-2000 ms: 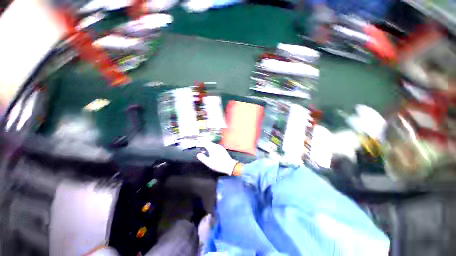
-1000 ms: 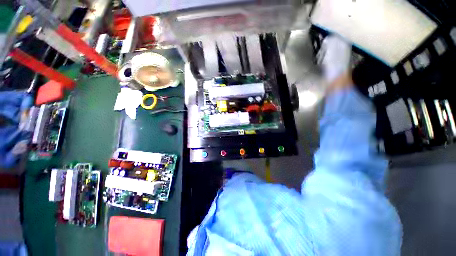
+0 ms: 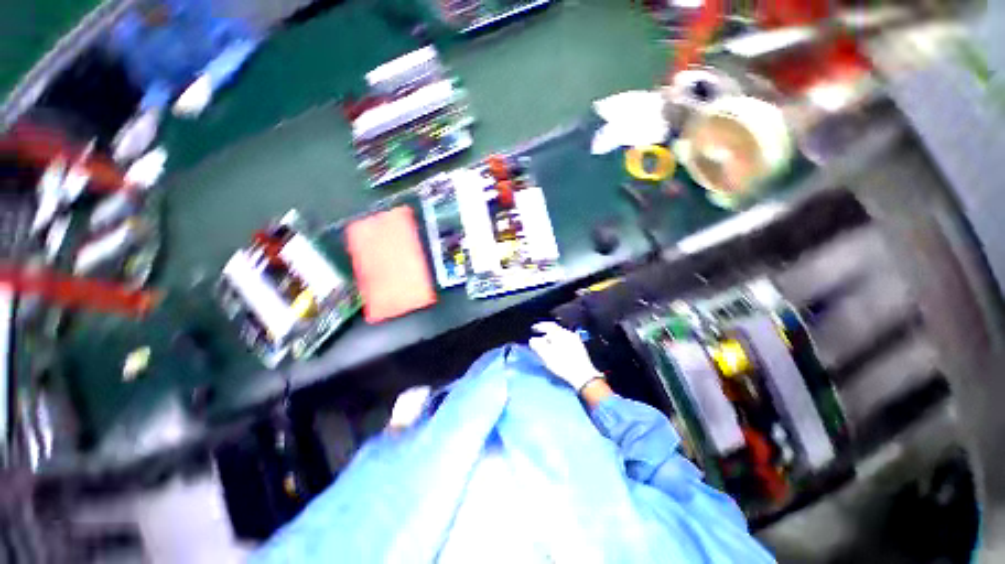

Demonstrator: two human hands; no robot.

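My right hand (image 3: pixel 564 355), in a white glove, is at the front edge of the black test fixture (image 3: pixel 617 342). Its fingers are somewhat apart and no held thing shows. A green circuit board (image 3: pixel 744 386) with long silver heat sinks lies in the fixture. My left hand (image 3: pixel 410 408), also white-gloved, is small and blurred beside my blue smock. Its fingers and anything under them cannot be made out.
Boards lie on the green bench (image 3: pixel 254 165) around a red-orange pad (image 3: pixel 391 264). Yellow tape roll (image 3: pixel 650 163), white cloth (image 3: pixel 628 119) and round fan (image 3: pixel 733 149) are at upper right. A second black box (image 3: pixel 270 463) is lower left. Another person's blue sleeve (image 3: pixel 182 50) shows upper left.
The view has swung round, so the fixture now shows at right. My right hand has come back from beside the white panel to the fixture's front edge. My left hand has come into view.
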